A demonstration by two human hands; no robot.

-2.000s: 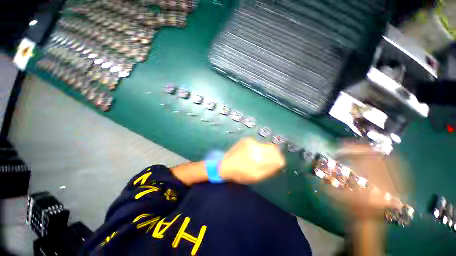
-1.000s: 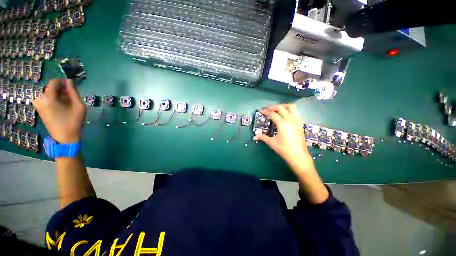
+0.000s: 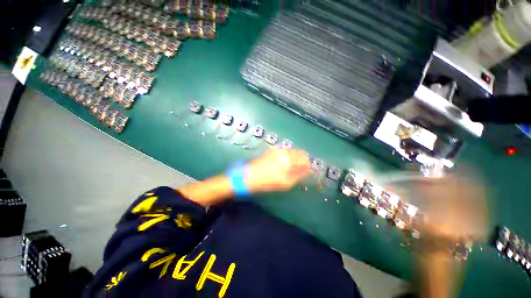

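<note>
My left hand (image 3: 279,171), with a blue wristband, is over the row of small wired modules (image 3: 241,126); its fingers are bunched and what they hold, if anything, cannot be seen. My right hand (image 3: 454,204) is strongly blurred over the right part of the joined modules (image 3: 372,194); its grip cannot be told. The joined modules lie edge to edge, continuing the line of small wired modules, whose thin wires trail toward me. Circuit boards (image 3: 110,70) lie in overlapping rows at the left.
A wide stack of clear ribbed trays (image 3: 320,73) is behind the row. A silver-white screw feeder (image 3: 445,96) stands to its right, with a red light (image 3: 510,151) beyond. Another module row (image 3: 512,247) is at the far right. Black crates (image 3: 43,256) are at lower left.
The view has turned since a second ago. My left hand has moved from beside the circuit boards to the module row. My right hand has moved right, off the joined row's left end.
</note>
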